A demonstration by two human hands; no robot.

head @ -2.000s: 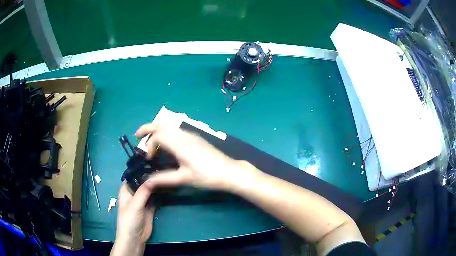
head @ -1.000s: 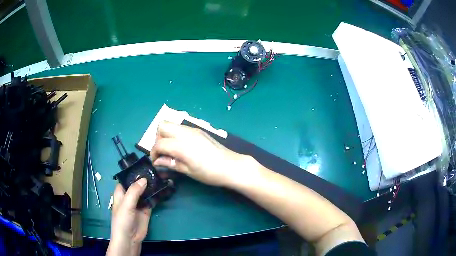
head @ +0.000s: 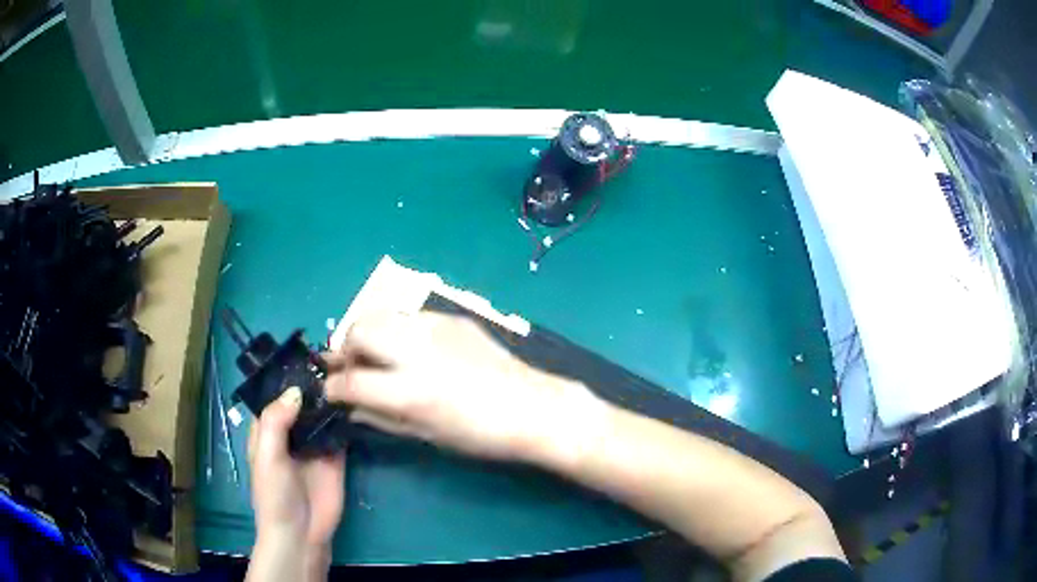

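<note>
My left hand point(head: 293, 472) grips a black plastic bracket point(head: 273, 381) above the mat, left of centre. Two thin parallel prongs on the bracket point up and left. My right hand point(head: 415, 381) is at the bracket's right side, its fingertips against it; they are slightly blurred, and I cannot tell whether they hold a small part. Black foam strips point(head: 637, 398) lie under my right forearm. Cream backing paper point(head: 392, 287) with a ragged edge lies at their left end, partly behind my right hand.
A cardboard tray point(head: 205, 296) heaped with black brackets stands at left, thin rods point(head: 221, 409) beside it. A stack of round wired components point(head: 566, 171) lies near the rear rail point(head: 432, 125). A white box point(head: 898, 239) and bagged cables point(head: 989, 205) are at right.
My right hand has moved from above the backing paper down to the bracket, which has tilted further left in my left hand. The whole view has shifted slightly.
</note>
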